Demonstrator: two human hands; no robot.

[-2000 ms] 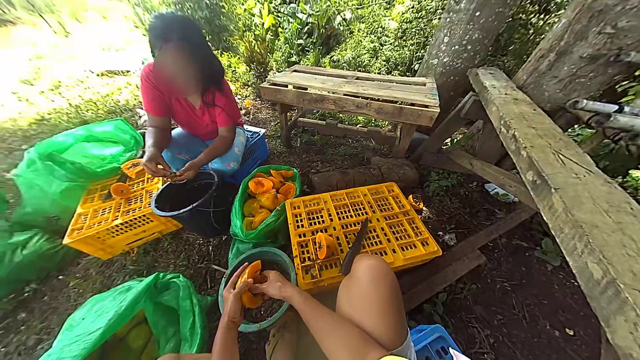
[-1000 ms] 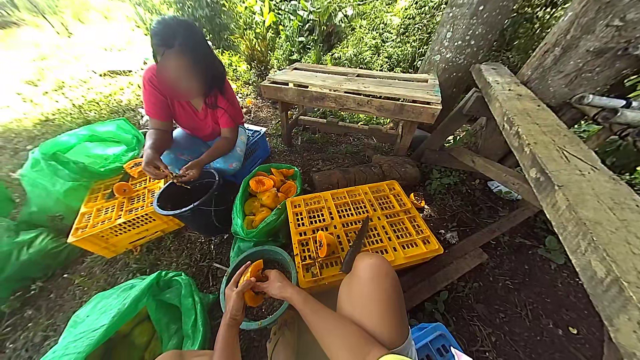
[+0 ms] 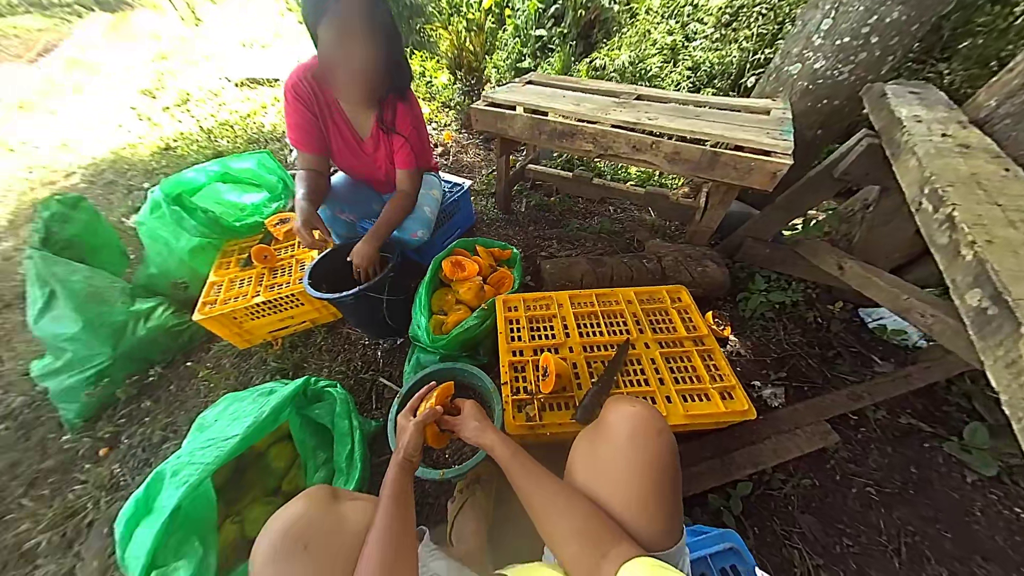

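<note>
My left hand (image 3: 414,428) grips a piece of orange-fleshed papaya (image 3: 437,400) over a green bucket (image 3: 398,448) that holds dark seeds. My right hand (image 3: 470,422) touches the fruit from the right side; its fingertips are partly hidden behind or inside the flesh. On the yellow plastic crate (image 3: 616,308) by my knee lie a cut papaya piece (image 3: 552,373) and a large dark-bladed knife (image 3: 604,384). Just behind the bucket stands a green bag (image 3: 432,344) of cut papaya pieces (image 3: 472,284).
A person (image 3: 360,152) sits opposite, hands at a black bucket (image 3: 364,308), beside another yellow crate (image 3: 264,300) with papaya pieces. A green sack (image 3: 320,424) of greenish fruit is at front left. A wooden bench (image 3: 632,124) stands behind, and a weathered plank (image 3: 960,184) rises at right.
The other person's one hand has moved down into the black bucket; earlier both hands were together above its rim. My hands stay at the papaya over the green bucket.
</note>
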